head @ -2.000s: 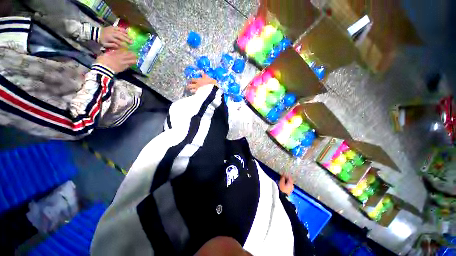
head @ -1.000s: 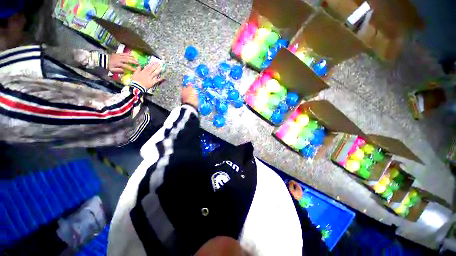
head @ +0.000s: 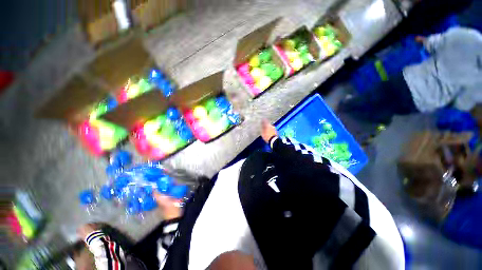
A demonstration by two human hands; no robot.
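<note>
Blue balls (head: 140,184) in shiny clear wrap lie in a loose heap on the speckled grey bench (head: 203,163). My left hand (head: 168,204) is at the near edge of this heap, blurred; whether it holds a ball cannot be told. My right hand (head: 268,131) is at the bench-side rim of the blue bin (head: 342,126), which holds green balls (head: 333,142). Its fingers are too blurred to read. Open display boxes with pink, yellow, green and blue balls (head: 211,118) stand behind the heap.
Boxes without visible blue balls (head: 261,71) stand further right. Brown cartons (head: 158,11) are at the far side. A neighbour's hand (head: 87,231) is at lower left, near another box (head: 24,216). Another person in grey (head: 449,68) is at upper right, near a brown carton (head: 436,171).
The view has swung round to the right, bringing the blue bin and the person in grey into fuller view. My right arm now reaches to the bin's rim. My left hand remains by the blue balls.
</note>
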